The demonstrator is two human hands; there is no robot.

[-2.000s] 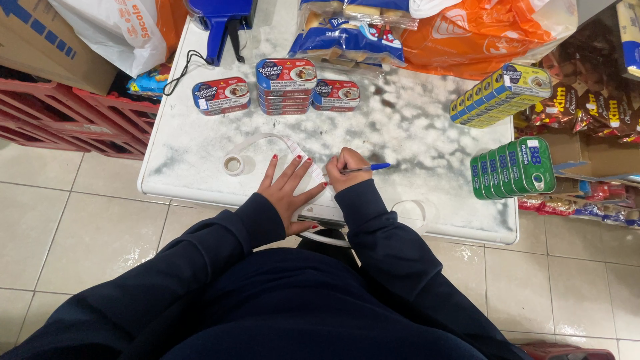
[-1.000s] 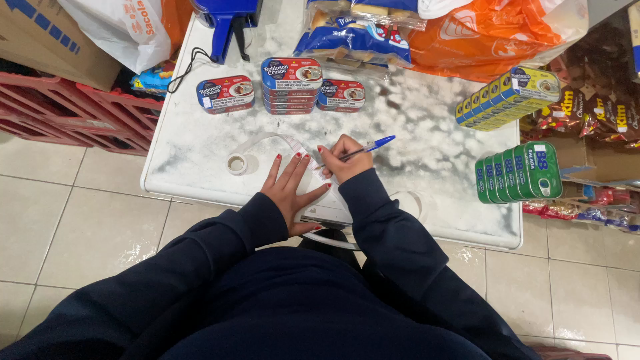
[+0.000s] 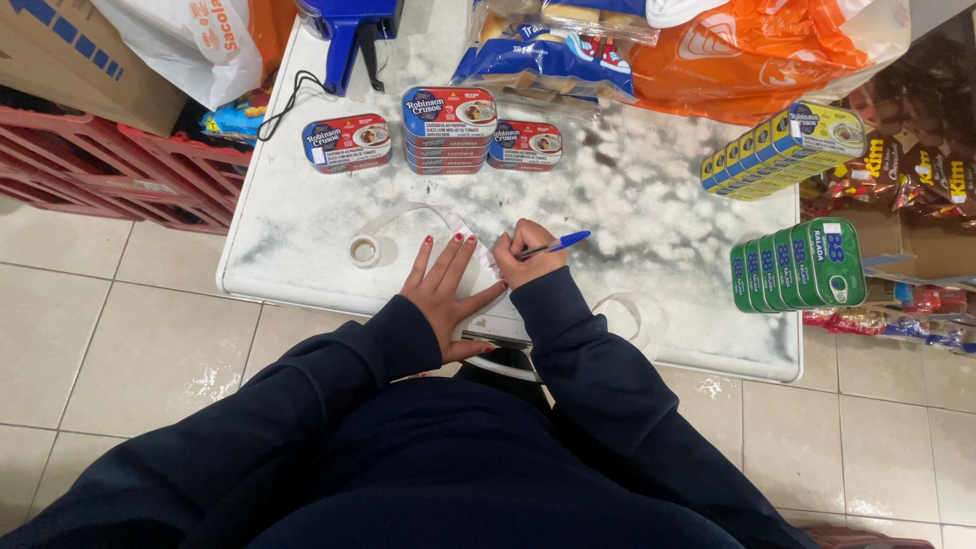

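My left hand (image 3: 444, 292) lies flat with fingers spread on a strip of small labels (image 3: 479, 253), pressing it on the white marbled tabletop (image 3: 305, 229). My right hand (image 3: 534, 255) grips a blue-capped ballpoint pen (image 3: 564, 241), its writing end down at the strip beside my left fingertips. The strip curls leftward to a small label roll (image 3: 364, 251). A loose curl of strip (image 3: 625, 301) lies right of my right sleeve. Behind my hands stand a stack of red and blue Robinson Crusoe sardine tins (image 3: 448, 130), with one tin (image 3: 347, 143) at its left and another (image 3: 532, 145) at its right.
A blue label gun (image 3: 347, 38) with a black cord lies at the back left. Bagged toast (image 3: 549, 61) and an orange plastic bag (image 3: 724, 57) fill the back. Yellow-blue tins (image 3: 781, 149) and green tins (image 3: 797, 265) stand right. Red crates (image 3: 114, 168) flank the left side.
My right hand still holds the pen, whose capped end has tilted upward and to the right since the earliest frame. My left hand stays on the strip. The view has shifted slightly.
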